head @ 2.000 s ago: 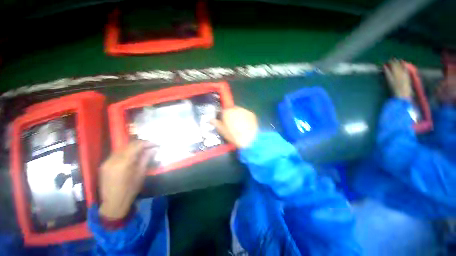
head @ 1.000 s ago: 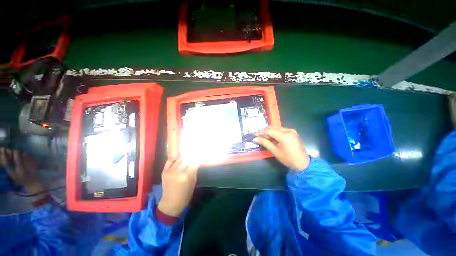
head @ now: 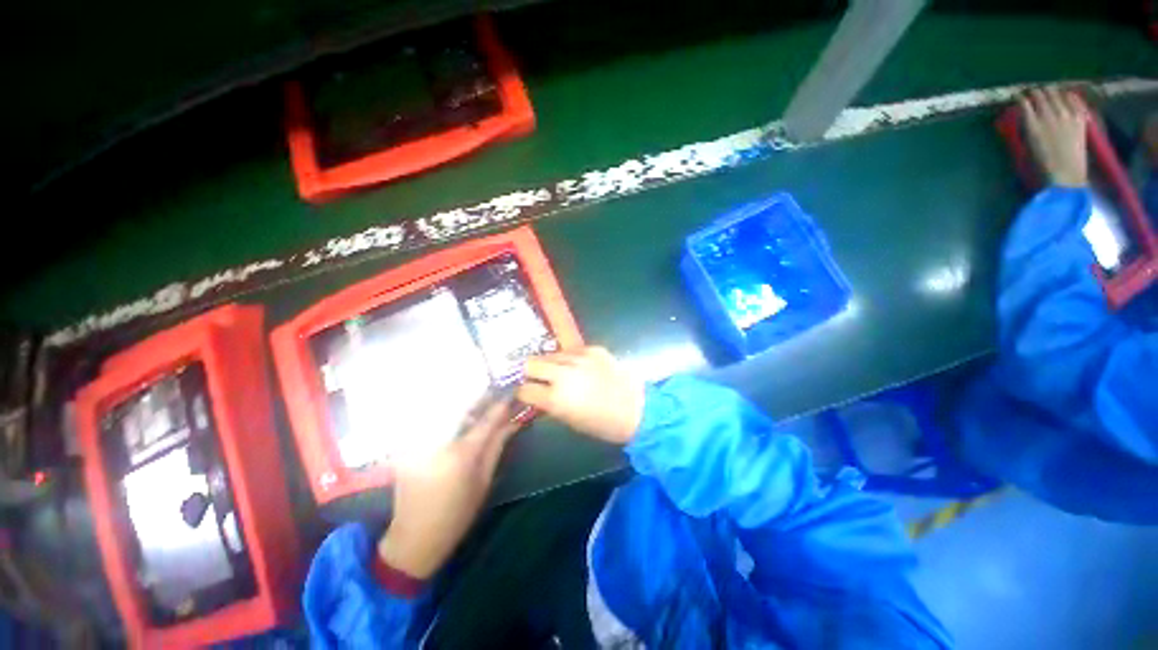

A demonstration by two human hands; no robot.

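An opened tablet (head: 493,305) with a glaring white battery (head: 406,375) lies in a red frame (head: 549,282) in front of me. My left hand (head: 447,493) rests over the frame's near edge, its fingertips near the tablet's lower right corner. My right hand (head: 584,391) is at the same corner, thumb and finger close together over the board end. The two hands nearly touch. Whether either hand holds a small part is too blurred to tell.
A second tablet in a red frame (head: 260,470) stands left. A blue bin (head: 832,295) with shiny pieces is right. Another framed tablet (head: 406,95) lies beyond the chipped rail (head: 610,178), near a grey post (head: 851,64). A neighbour's hand (head: 1057,133) touches a red frame far right.
The view has turned and tilted. My left hand has moved right from the frame's lower edge to the corner beside my right hand. The neighbour's hand and frame at right are visible again.
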